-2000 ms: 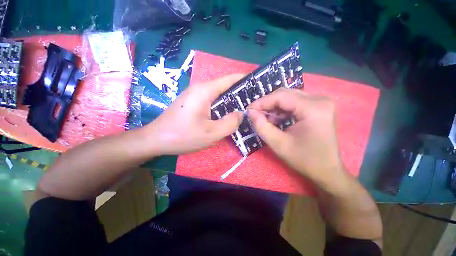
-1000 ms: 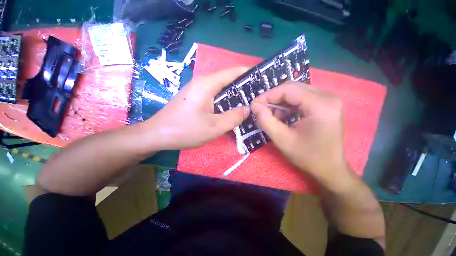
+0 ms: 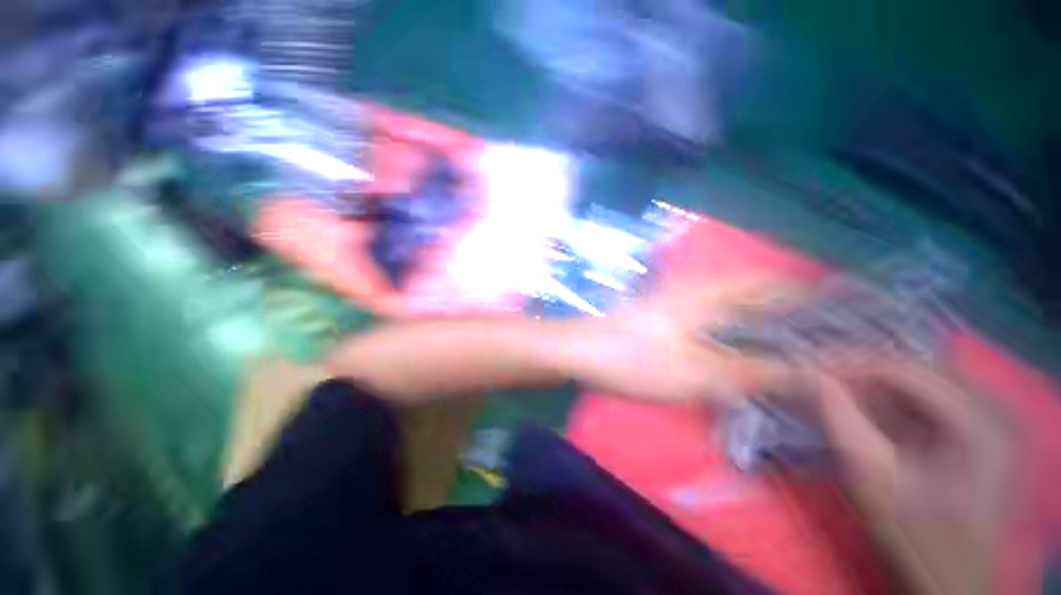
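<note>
The head view is strongly blurred. The circuit board panel (image 3: pixel 855 320) is a grey streaked shape above the pink-red foam mat (image 3: pixel 652 447) at the right. My left hand (image 3: pixel 710 337) is at the panel's left side and grips it. My right hand (image 3: pixel 919 442) is over the panel's lower right part with its fingers bent. Whether it holds a small part cannot be seen. A whitish strip-like patch (image 3: pixel 756 436) shows below the panel between the hands.
A second pink-red mat (image 3: pixel 407 134) at the left carries a dark moulded part (image 3: pixel 415 221) and a glaring white packet (image 3: pixel 524 192). White strips (image 3: pixel 599 250) lie between the mats. A bluish bag (image 3: pixel 652 58) is behind. Green floor (image 3: pixel 151 314) shows at far left.
The view has swung left, so mats, panel and hands now appear further right, and everything is blurred. My left hand stays on the panel and my right hand stays over it.
</note>
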